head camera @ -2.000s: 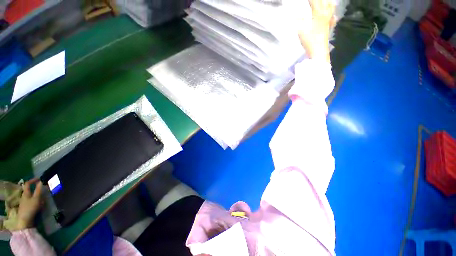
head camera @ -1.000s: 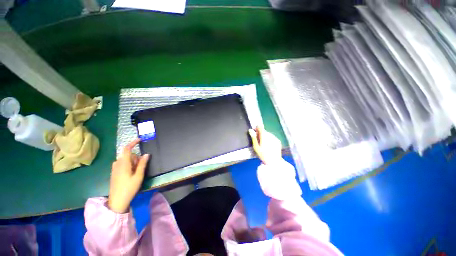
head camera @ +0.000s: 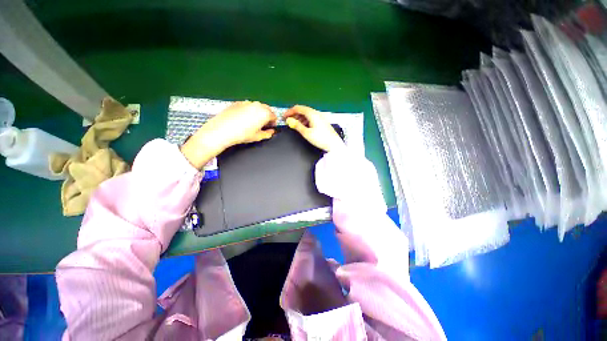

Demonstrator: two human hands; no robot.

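The flat black folding unit (head camera: 269, 176) lies on a silvery bubble bag (head camera: 188, 114) at the bench's front edge. A blue-and-white label (head camera: 211, 172) shows near its left end, partly hidden by my left sleeve. My left hand (head camera: 241, 124) reaches over the unit, its fingertips at the middle of the far long edge. My right hand (head camera: 311, 126) is beside it, its bent fingers at the same far edge. The two hands are close together, with a small gap between them. Whether the fingers grip the edge or only touch it is unclear.
A crumpled yellow-tan cloth (head camera: 95, 166) lies at left beside a white bottle (head camera: 41, 152) with its round cap open. A pale post (head camera: 50, 63) stands behind them. At right, bubble bags (head camera: 442, 150) lie flat at the bench edge, with a leaning row of bagged sleeves (head camera: 532, 126) beyond.
Both hands have moved from the unit's near left part and right end to the middle of its far edge. The unit stays on the bubble bag, in about the same place.
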